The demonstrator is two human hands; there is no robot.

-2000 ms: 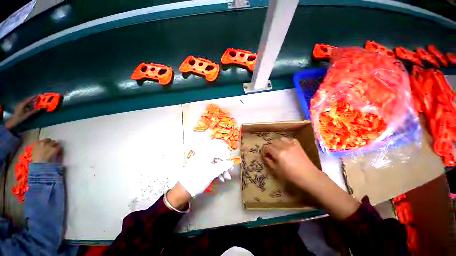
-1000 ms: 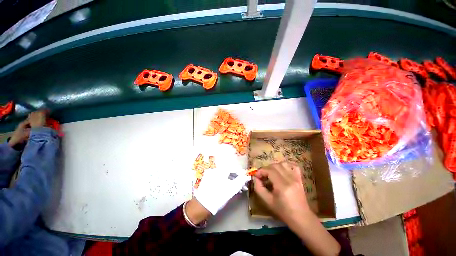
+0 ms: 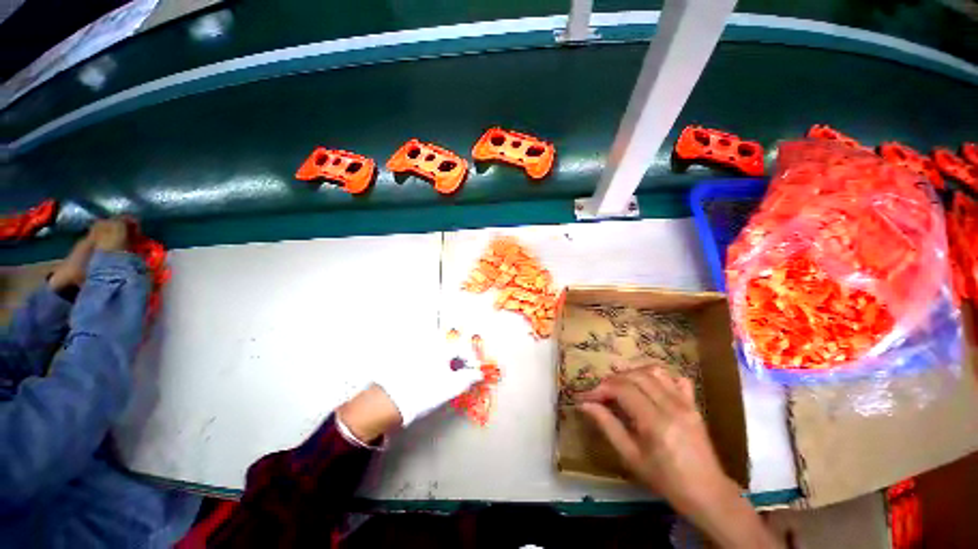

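My left hand (image 3: 429, 375), in a white glove, is over the bench beside a small group of orange plastic pieces (image 3: 476, 400). Its fingertips blend with the bright bench, so its grip cannot be told. My bare right hand (image 3: 651, 420) is inside the shallow cardboard box (image 3: 731, 402), its fingertips low over tiny dark metal parts (image 3: 627, 327). Whether it pinches one cannot be seen. A larger pile of small orange pieces (image 3: 513, 281) lies left of the box.
Orange controller shells (image 3: 427, 164) lie on the green belt (image 3: 252, 182) behind a metal upright (image 3: 660, 107). A clear bag of orange parts (image 3: 836, 268) sits on a blue basket (image 3: 712, 234) at right, near a cardboard sheet (image 3: 879, 440). A person in denim sleeves (image 3: 80, 354) works at left.
My left hand has moved left, away from the box, to the small orange pieces. My right hand has parted from it and reached into the box. The view has shifted slightly left.
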